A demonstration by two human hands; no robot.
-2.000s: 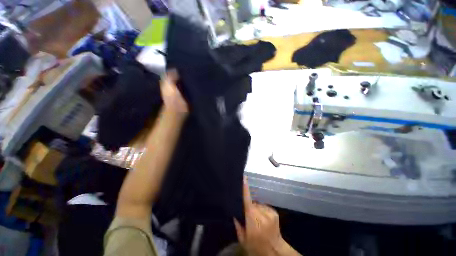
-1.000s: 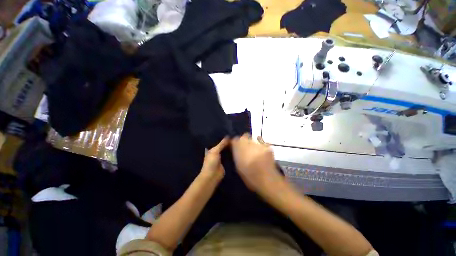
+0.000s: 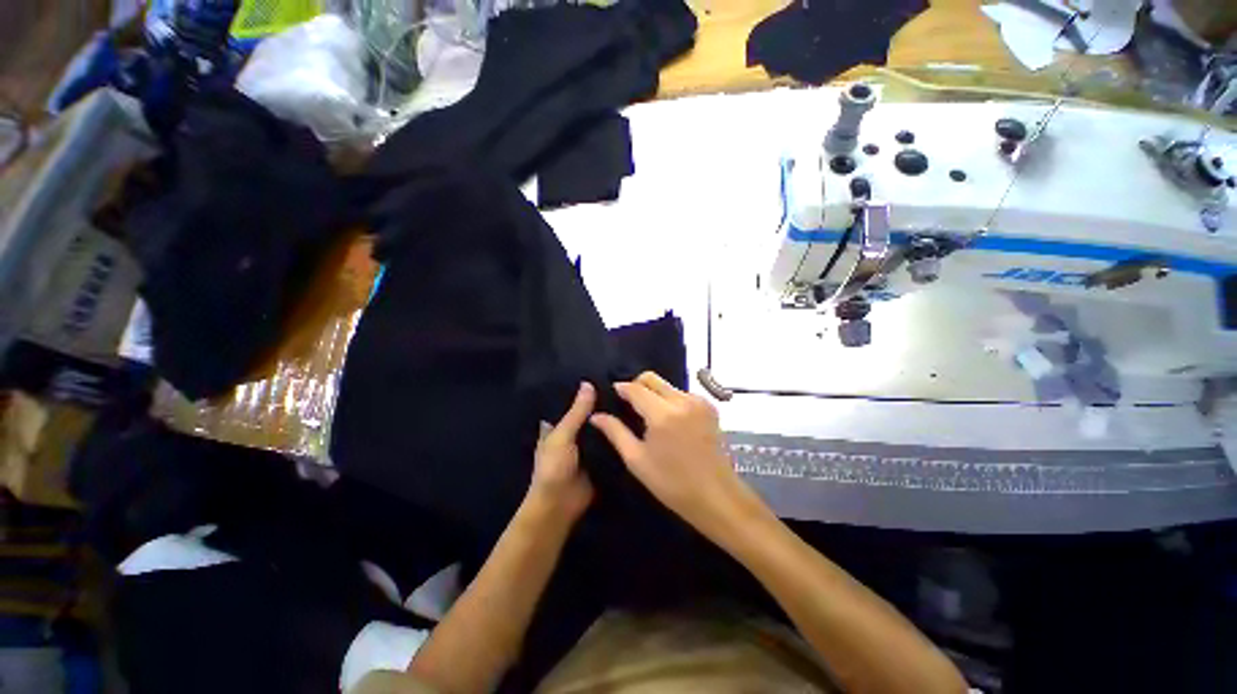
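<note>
A large black garment piece lies over the table's left part and hangs towards the lap. My left hand pinches its cloth edge between thumb and fingers. My right hand is just right of it, with thumb and fingertips gripping the same cloth. Folds hide the exact edge between the fingers. A small black flap sticks out beyond the fingertips. The white sewing machine head is to the right; its presser foot and needle area holds no cloth.
Long black panels and a black piece lie behind. Grey scraps lie by the machine body. A black garment pile and plastic bags are at left. White pads show near the lap. The ruler-marked table edge is in front.
The garment, first held up and stretched between both hands, was lowered onto the table's left part. My hands came together on its edge; in the last second they shifted only slightly.
</note>
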